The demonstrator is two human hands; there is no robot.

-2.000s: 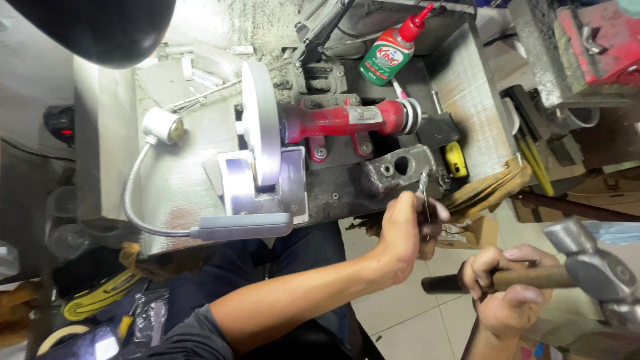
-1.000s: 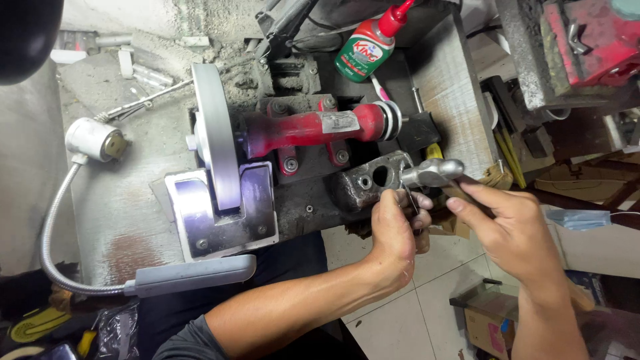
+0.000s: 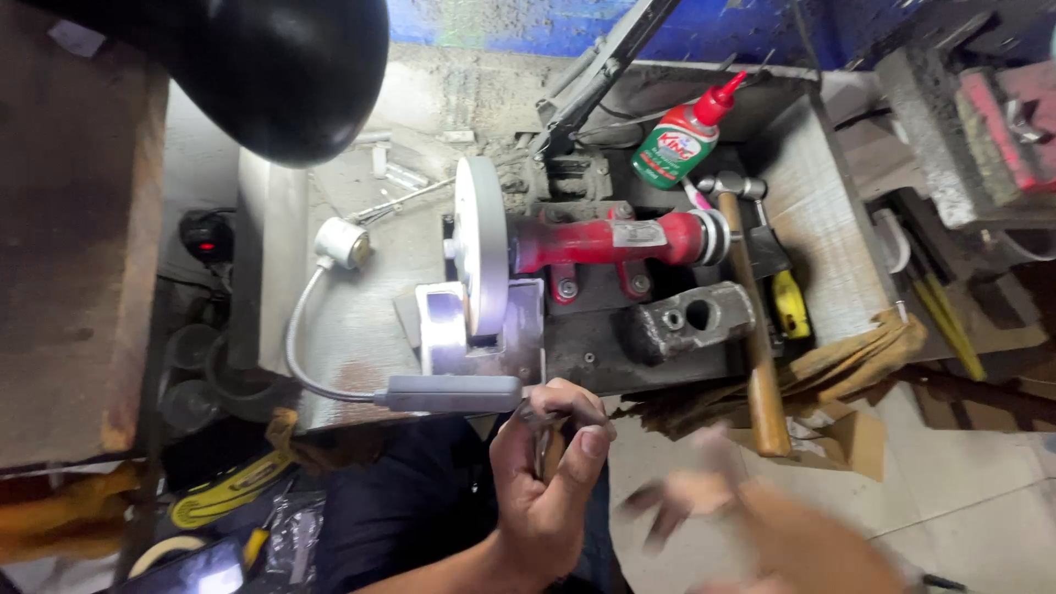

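My left hand [image 3: 544,470] is pinched around a small metal piece, mostly hidden by the fingers, just below the grey lamp bar [image 3: 454,393]. My right hand [image 3: 693,495], blurred, is to the right with fingers spread and nothing seen in it. A ball-peen hammer [image 3: 755,330] lies at the bench's right side, its wooden handle hanging over the front edge. Left of the handle is a steel block [image 3: 689,320] with holes. The grinding wheel [image 3: 484,247] stands upright on the red grinder [image 3: 610,241], with a metal work rest [image 3: 520,330] around its lower part.
A green glue bottle with a red cap [image 3: 676,144] stands behind the grinder. A black lamp shade [image 3: 289,74] hangs at upper left. A gooseneck [image 3: 299,330] curves at left. A brown cloth [image 3: 858,359] drapes over the right front edge. A yellow-handled tool [image 3: 789,305] lies near the hammer.
The hammer, held in my right hand before, now lies on the bench and that hand is apart from it. My left hand has moved left from the steel block to below the work rest.
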